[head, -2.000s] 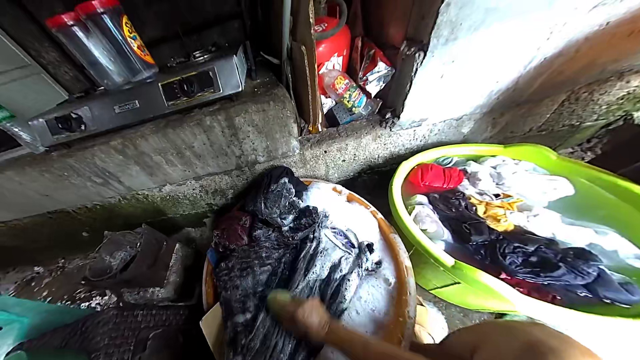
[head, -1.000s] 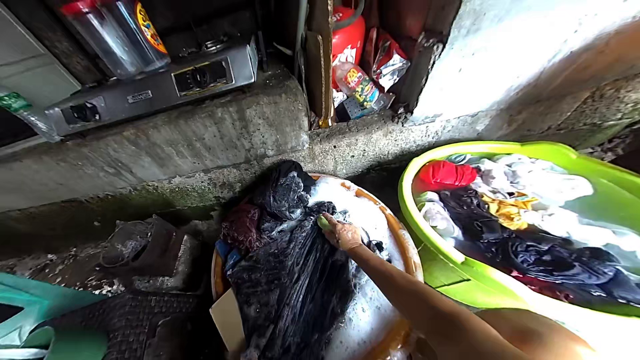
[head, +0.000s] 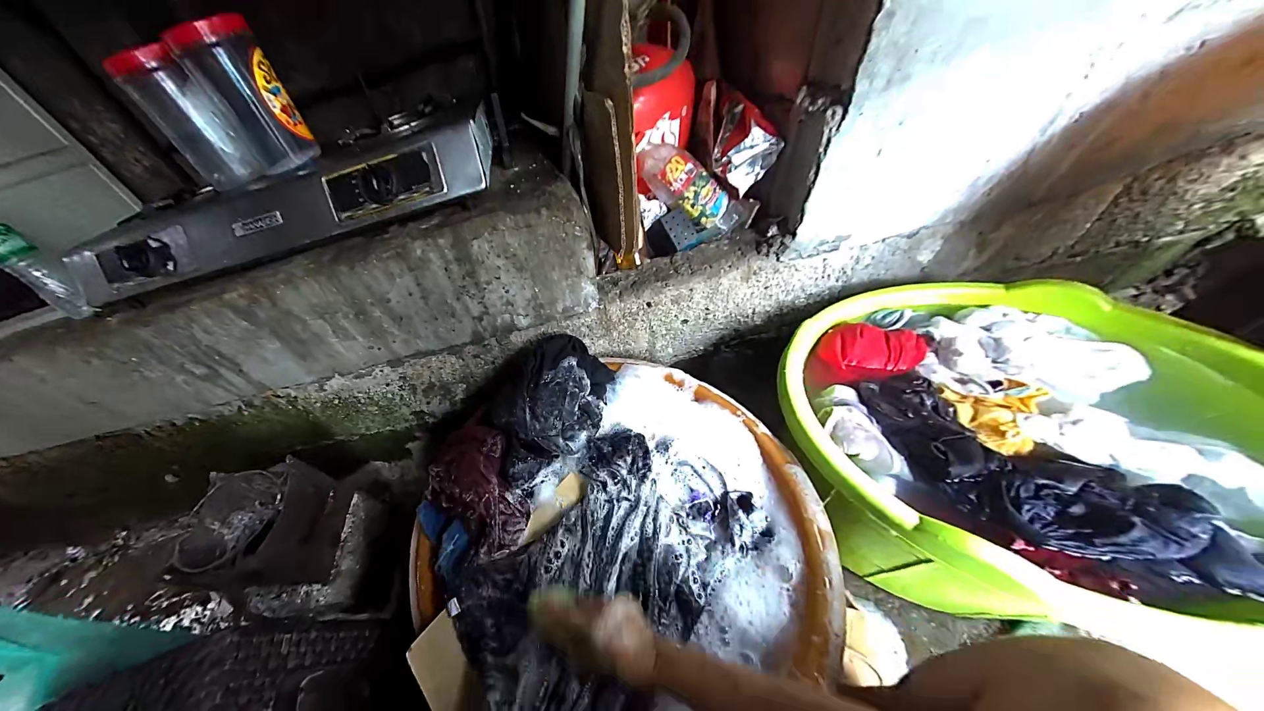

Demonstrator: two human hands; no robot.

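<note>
My right hand (head: 602, 632), blurred, grips a small green object (head: 555, 604), a brush or soap bar; which cannot be told. It is low over wet black cloth (head: 632, 533) streaked with suds in a round brown basin (head: 822, 553). White foam (head: 741, 592) fills the basin's right side. A dark bundled cloth (head: 558, 395) and a maroon cloth (head: 479, 479) lie at its upper left, with a blue cloth (head: 452, 548) at the left rim. Parts of a tan board (head: 439, 667) show beside and between the cloths. My left hand is out of view.
Right of the basin, a lime-green tub (head: 987, 583) holds water and mixed clothes (head: 997, 415). Behind are a concrete ledge (head: 444, 267), a gas stove (head: 267, 222) with red-lidded jars (head: 212, 109), a red tank (head: 664, 99) and a plastic bottle (head: 691, 183).
My right hand has moved from the upper middle of the black cloth down toward the near side of the basin, with the green object still in it. More foam-streaked cloth shows behind it.
</note>
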